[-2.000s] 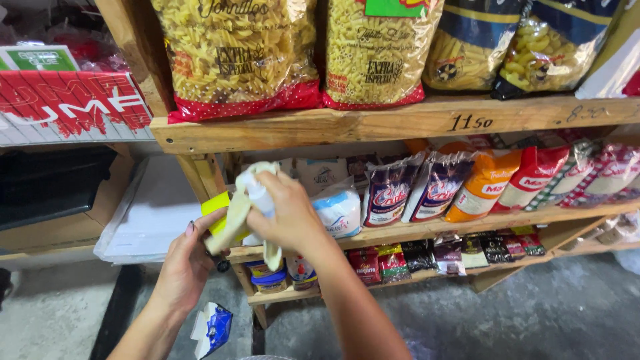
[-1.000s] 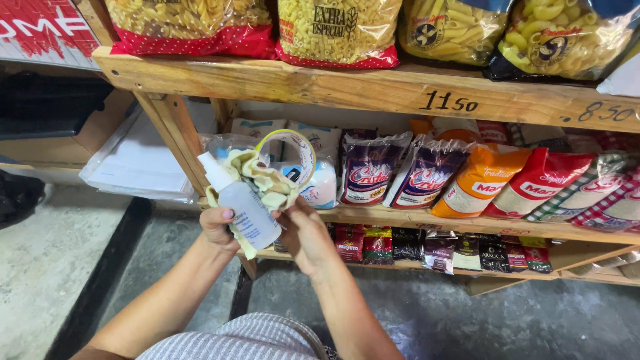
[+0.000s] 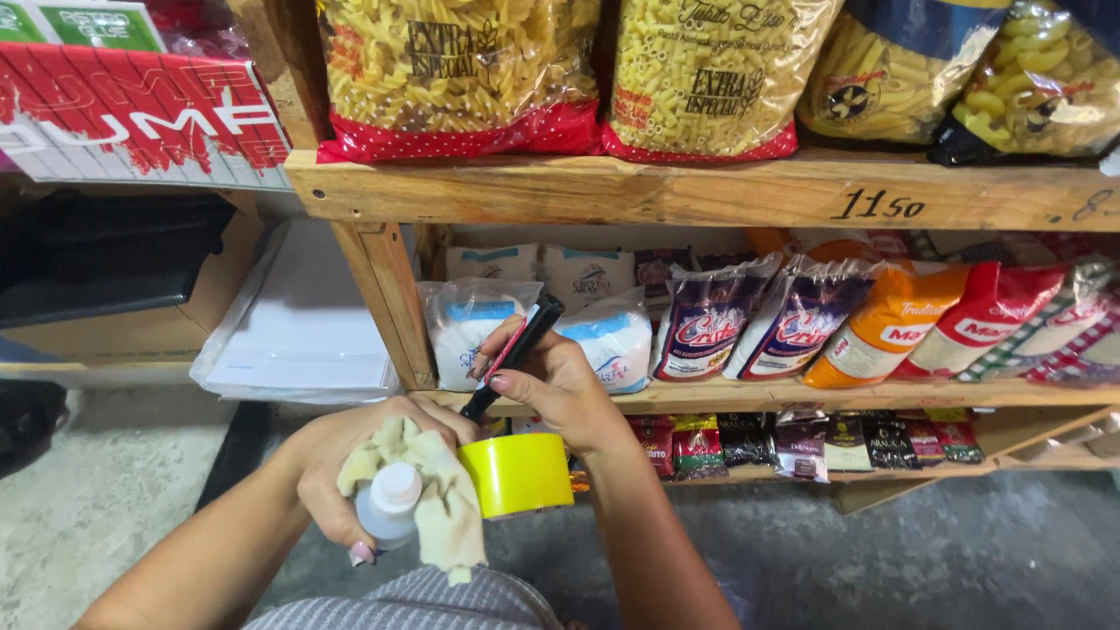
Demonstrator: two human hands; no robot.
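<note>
Low in the head view, my left hand (image 3: 328, 464) grips a white-capped plastic bottle (image 3: 391, 503) together with a crumpled cream cloth (image 3: 451, 516). A roll of yellow tape (image 3: 516, 474) sits against the cloth, on the right side of that hand; which fingers bear it is hidden. My right hand (image 3: 551, 385) holds a black marker (image 3: 516, 354) between thumb and fingers, tilted, with its lower end beside the left hand's knuckles and just above the tape.
Pasta bags (image 3: 464, 79) stand on the upper wooden shelf (image 3: 612, 192). Sugar bags (image 3: 713, 324) and orange and red packets line the middle shelf (image 3: 700, 395), with small packets (image 3: 744, 442) below. White plastic-wrapped sheets (image 3: 302, 315) and a cardboard box (image 3: 114, 332) lie at left.
A black marker now shows in my right hand. The bottle, its label side visible one second ago, now has its cap towards the view. The tape has moved from behind the cloth to its right side.
</note>
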